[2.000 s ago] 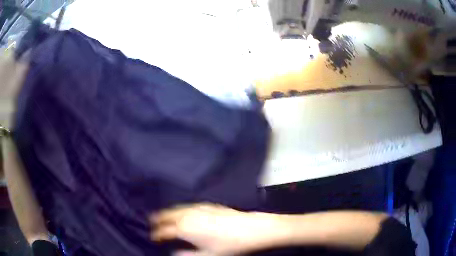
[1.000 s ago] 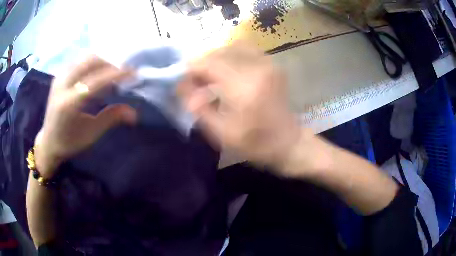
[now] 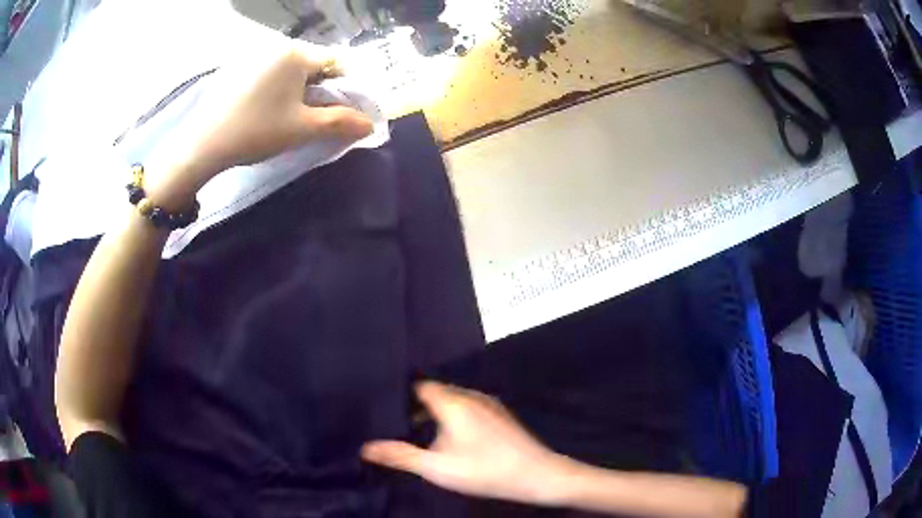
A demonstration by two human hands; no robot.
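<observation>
A dark navy garment piece point(image 3: 293, 304) lies over the left of the table and down past its front edge. A straight folded navy band point(image 3: 435, 233) runs along its right side. Pale cloth point(image 3: 227, 202) joins its upper edge. My left hand point(image 3: 268, 111), with a ring and bead bracelet, is on the pale cloth near the machine, thumb on top; its fingertips are partly lost in glare. My right hand point(image 3: 475, 445) is low on the navy fabric near the band, thumb and forefinger apart; its other fingers are not clearly seen.
Black-handled scissors point(image 3: 794, 106) lie at the right of the table point(image 3: 627, 172), beside a dark strip point(image 3: 844, 101). The stained machine bed point(image 3: 586, 51) is behind. Blue baskets point(image 3: 753, 374) with cut pieces stand below at right.
The blurred navy and pale fabric now lies flatter, with its band straight. My left hand has moved up and right onto the pale cloth. My right hand has moved down from the pale part to the navy.
</observation>
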